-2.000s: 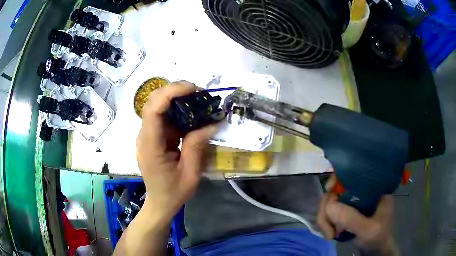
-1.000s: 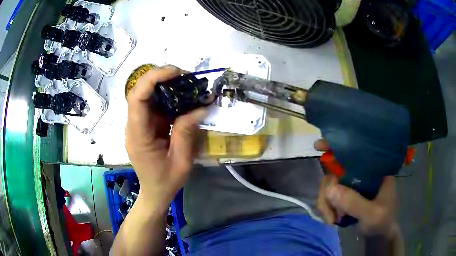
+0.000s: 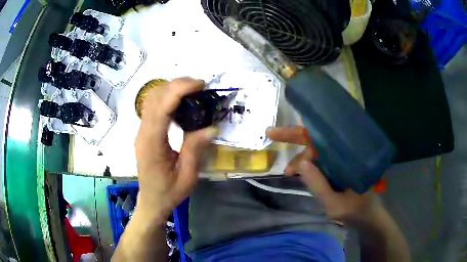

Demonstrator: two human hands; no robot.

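My left hand (image 3: 166,143) holds a black component (image 3: 197,111) between thumb and fingers. Its dark lead wires reach over the centre of a white cover (image 3: 256,125), near small dark contacts. The cover lies above a yellow-brown holding block (image 3: 240,159). My right hand (image 3: 327,189) grips the dark teal soldering gun (image 3: 338,128), with its index finger stretched toward the cover's lower right corner. The gun's scorched barrel points up and left in front of the fan, away from the contacts. The gun and right hand are slightly blurred.
A round tin of golden granules (image 3: 148,96) is partly behind my left hand. Rows of soldered assemblies (image 3: 77,79) lie at left. A black fan (image 3: 287,25) stands at the back, beside a cream holder (image 3: 357,25). A blue crate (image 3: 120,192) is below left. A white cord (image 3: 271,188) hangs at the bench edge.
The soldering gun has lifted off the contacts and swung up, its tip now before the fan. My right index finger has extended toward the cover. My left hand still holds the component.
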